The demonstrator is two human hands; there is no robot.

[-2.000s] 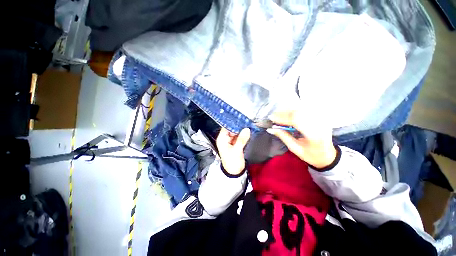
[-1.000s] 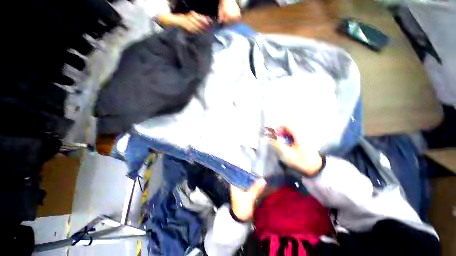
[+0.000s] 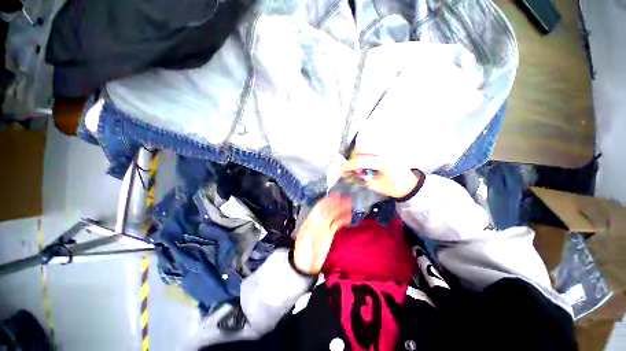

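The pale denim jacket (image 3: 302, 89), inside out, spreads over the table in front of me. Its darker blue hem band (image 3: 199, 149) runs along the near edge towards my hands. My left hand (image 3: 321, 226) is at the band's near end, blurred, with grey-blue cloth between it and my other hand; its fingertips are unclear. My right hand (image 3: 381, 177) is close beside it at the jacket's near edge, fingers curled around a small tool, mostly hidden, with a glimpse of red and blue.
A dark garment (image 3: 137, 41) lies at the upper left. A phone (image 3: 540, 14) is on the wooden table (image 3: 549, 96). Crumpled denim (image 3: 199, 240) and a metal stand (image 3: 103, 236) are lower left. An open cardboard box (image 3: 590, 212) with clear bags is right.
The view has shifted, and the other person's hands have left it. My right hand has come down beside my left hand at the jacket's near edge.
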